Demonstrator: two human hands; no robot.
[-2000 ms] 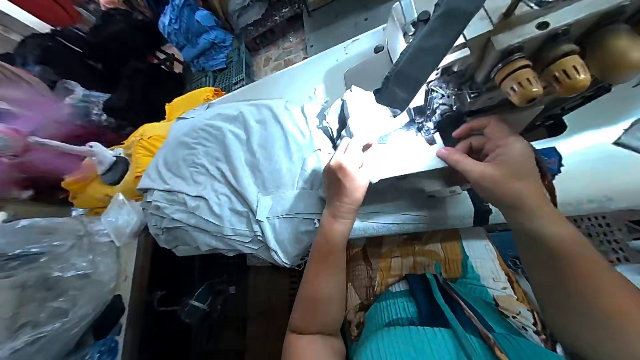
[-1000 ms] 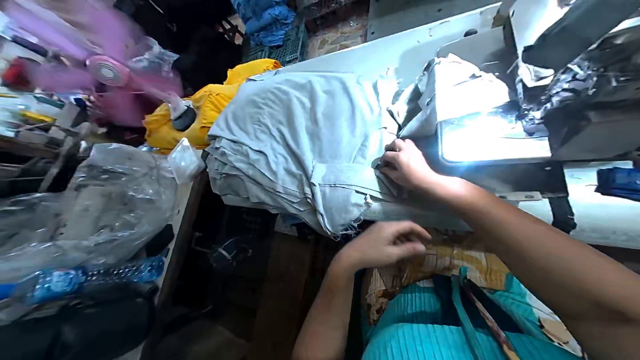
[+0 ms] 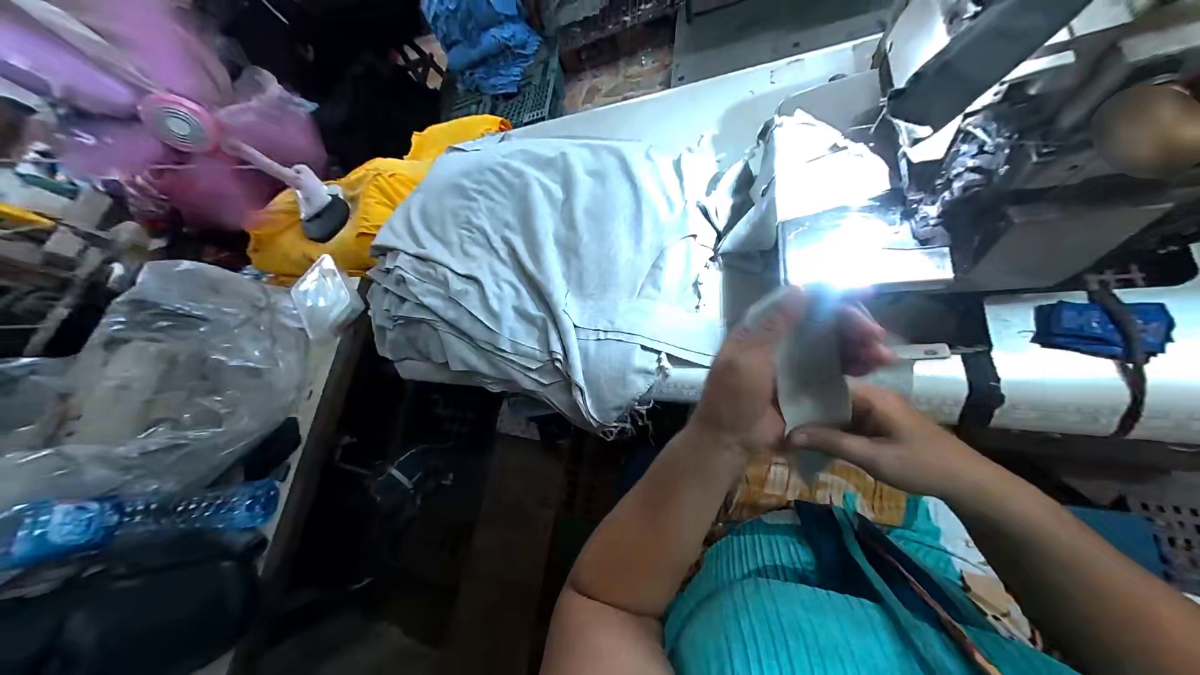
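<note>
A small piece of light grey fabric (image 3: 812, 370) is between my two hands, in front of the lit plate of an industrial sewing machine (image 3: 862, 253). Around its left side my left hand (image 3: 750, 375) is closed. The thumb and fingers of my right hand (image 3: 872, 436) pinch its lower end. Both hands are somewhat blurred. Left of them a thick pile of grey fabric pieces (image 3: 534, 244) lies on the white machine table, with frayed edges hanging over the front. More crumpled pale fabric (image 3: 825, 159) lies behind the lit plate.
A pink fan (image 3: 183, 122) spins at the upper left, beside yellow fabric (image 3: 384, 187). Clear plastic bags (image 3: 187, 356) and a plastic water bottle (image 3: 141, 516) lie on a side surface at left. A folded blue cloth (image 3: 1102, 328) sits on the table at right.
My hands have come together around a small fabric piece; one second ago they were apart, one beside the pile's right edge. The pile has stayed on the table.
</note>
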